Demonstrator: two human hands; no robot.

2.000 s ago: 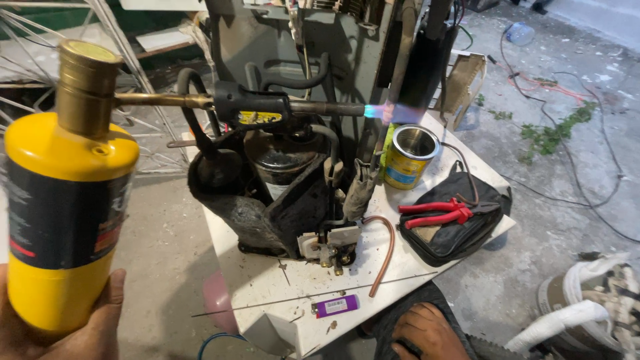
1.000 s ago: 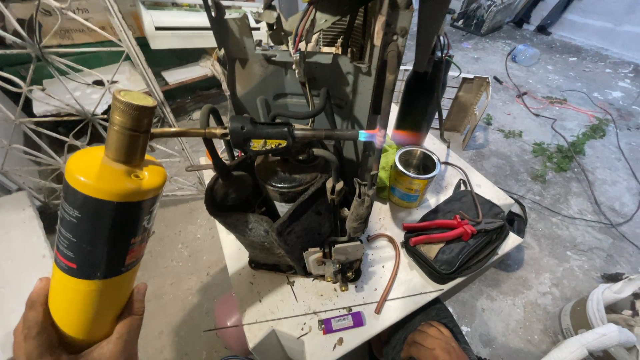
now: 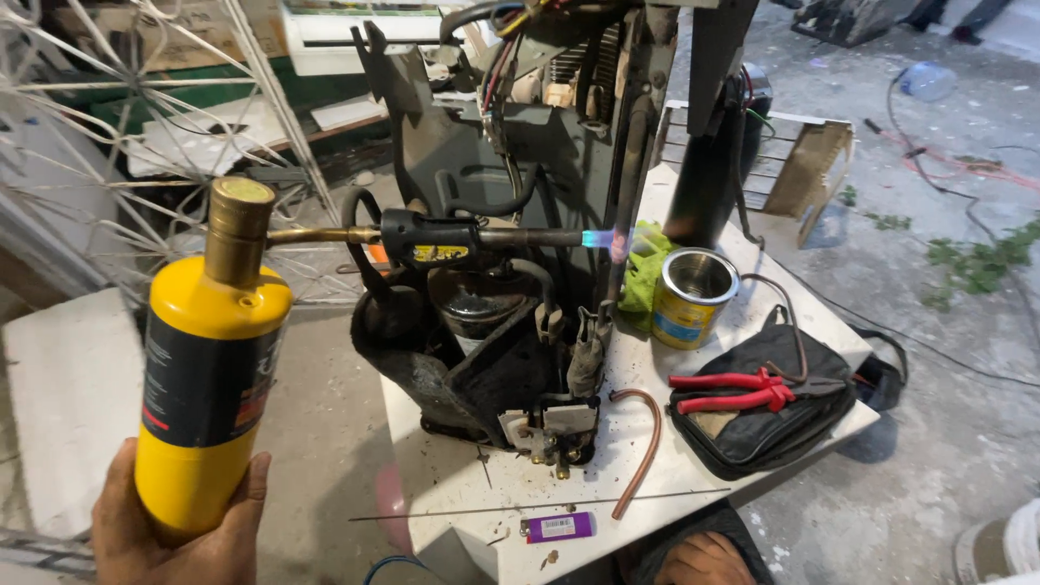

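My left hand point(image 3: 180, 520) grips the base of a yellow gas torch cylinder point(image 3: 215, 325) at the left. Its brass neck leads to a black torch handle point(image 3: 429, 240) and a metal burner tube with a blue-pink flame point(image 3: 603, 239) at its tip, pointing right. The flame shows in front of an upright pipe on an opened air-conditioner outdoor unit point(image 3: 520, 162), above its compressor point(image 3: 483, 296) in a black jacket. My right hand point(image 3: 708, 559) rests low near the table's edge, over dark cloth; its fingertips are partly hidden, and whether it holds anything is unclear.
On the white table point(image 3: 455, 504) lie a purple lighter point(image 3: 559, 527), a bent copper tube point(image 3: 647, 455), an open metal can point(image 3: 691, 309), a green cloth point(image 3: 646, 272) and red-handled pliers point(image 3: 731, 392) on a black bag point(image 3: 764, 435). A dark cylinder point(image 3: 711, 171) stands behind. Cables point(image 3: 934, 171) cross the floor.
The torch stays lit in my left hand throughout. The view has shifted, and the cylinder sits farther right in the picture than two seconds ago.
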